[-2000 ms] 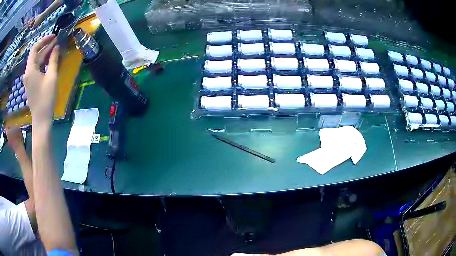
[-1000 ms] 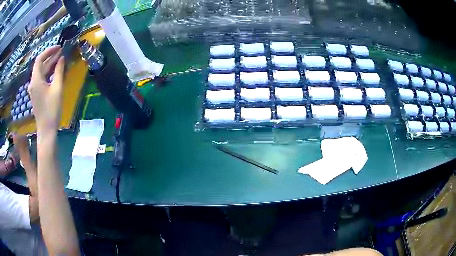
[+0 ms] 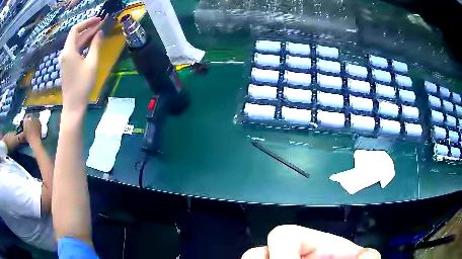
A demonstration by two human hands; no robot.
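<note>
My left hand (image 3: 81, 66) is raised at the upper left, its thumb and fingertips pinched on a small dark piece (image 3: 107, 23), close beside the heat gun's metal nozzle. The heat gun (image 3: 154, 66) has a bulky black body. My right hand (image 3: 309, 245) is at the bottom edge, partly cut off, with its fingers curled; whether it holds anything cannot be told. A black stick tool (image 3: 281, 159) and a white wiping cloth (image 3: 367, 171) lie on the green mat. The clear blister tray (image 3: 324, 128) holds rows of white device housings (image 3: 297, 94).
A black corded handle with a red switch (image 3: 152, 124) and a white paper strip (image 3: 111, 134) lie left of centre. A yellow-orange board (image 3: 109, 55) with units is at far left. A second tray (image 3: 448, 159) is at far right. Another person in white (image 3: 23, 195) works at left.
The view has swung left, so the bench things sit further right. My right hand has come up into view at the bottom. My left hand stays raised by the nozzle.
</note>
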